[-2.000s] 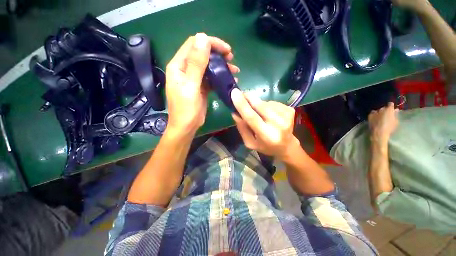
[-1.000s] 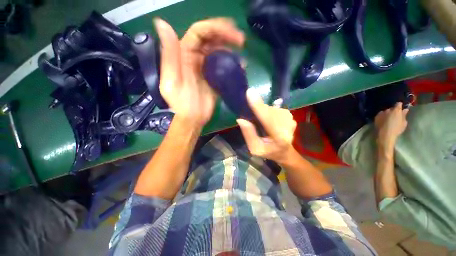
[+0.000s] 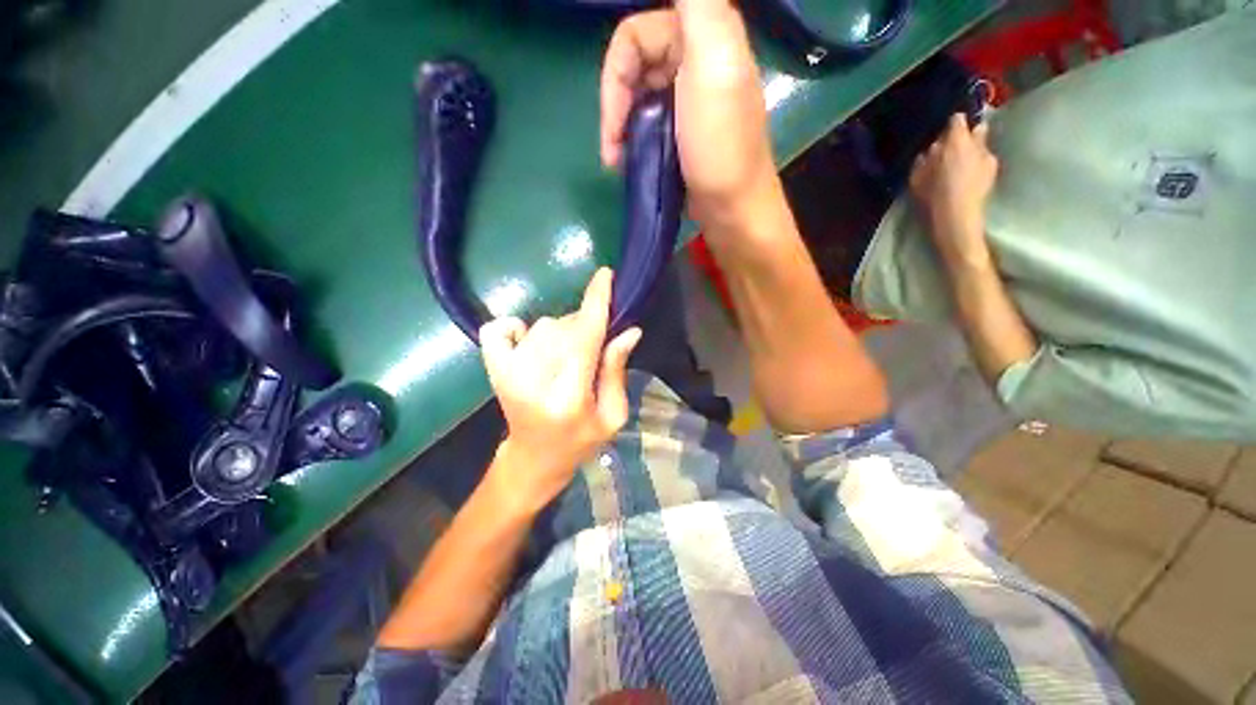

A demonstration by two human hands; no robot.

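A dark, glossy U-shaped neck fan body point(image 3: 448, 207) stands out over the green table, its open side away from me. Its left arm ends in a rounded head with a vented or textured face. My left hand point(image 3: 558, 379) grips the curved bottom of the U and hides part of it. My right hand point(image 3: 689, 117) is around the upper part of the right arm, its fingers cut off by the top edge. The end of that arm is hidden.
A tangled pile of dark arm parts point(image 3: 234, 461) lies on the green table point(image 3: 344, 83) at left. Another dark curved unit point(image 3: 888, 21) is at the top right. A person in a light green garment point(image 3: 1074, 289) sits at right, by a red stool point(image 3: 1047, 41).
The view has turned right, and the pile shows lower left. The dark piece between my hands has moved away; a U-shaped body is now in them. My left hand came down; my right hand went up.
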